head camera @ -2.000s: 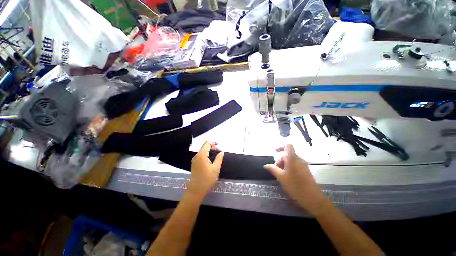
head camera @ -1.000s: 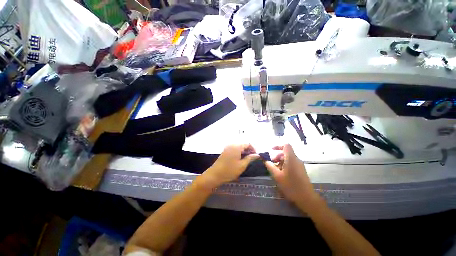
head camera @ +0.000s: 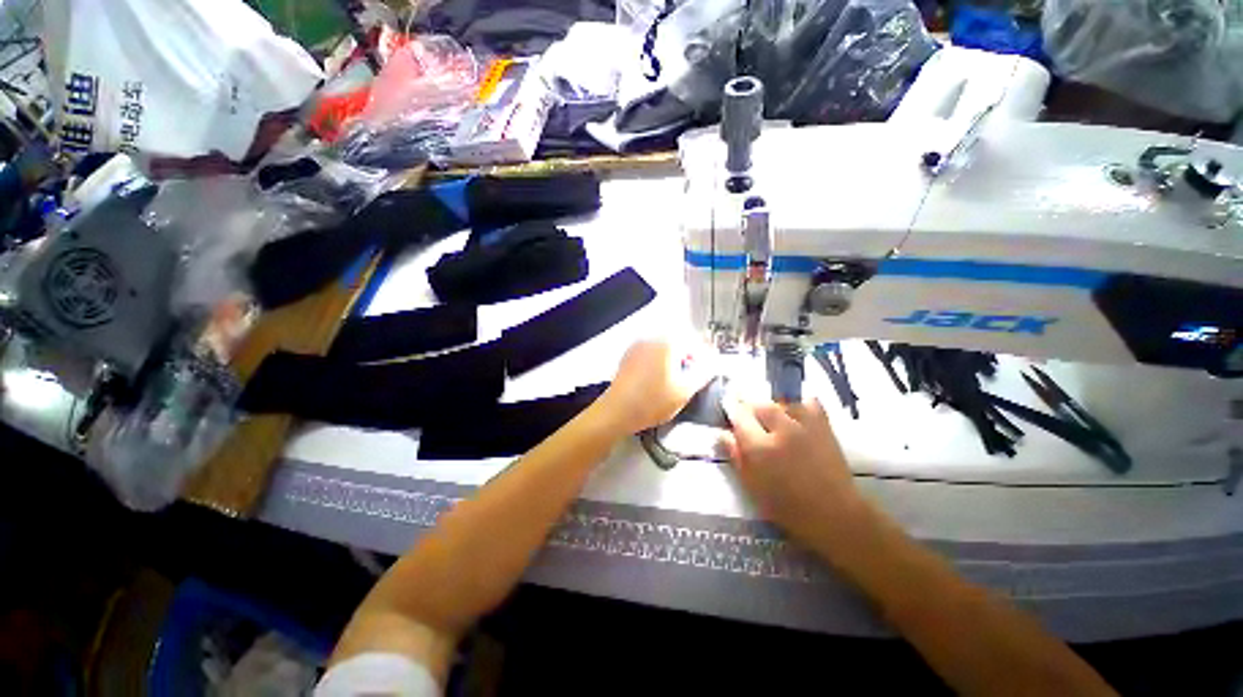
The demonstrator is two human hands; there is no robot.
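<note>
My left hand (head camera: 657, 387) and my right hand (head camera: 780, 447) are close together just in front of the needle area of the white sewing machine (head camera: 900, 245). A small piece of dark cloth (head camera: 705, 404), greyish under the lamp, lies between them, held by the fingers of both hands at the presser foot (head camera: 729, 347). The fingertips and much of the piece are washed out by glare or hidden. Flat black fabric strips (head camera: 579, 321) lie to the left of my left hand; one runs partly behind my left wrist.
Rolled dark bundles (head camera: 511, 262) lie at the back left. Narrow dark pieces (head camera: 954, 381) and dark greenish snips (head camera: 1077, 419) lie under the machine arm. A grey vented unit (head camera: 96, 279) and plastic bags stand at left. A blue basket (head camera: 177, 640) is below. The table edge (head camera: 586, 531) has ruler marks.
Both hands have moved from the table's front area up to the needle with the dark piece. The strip end that lay between the hands has left the front edge. The view has shifted slightly.
</note>
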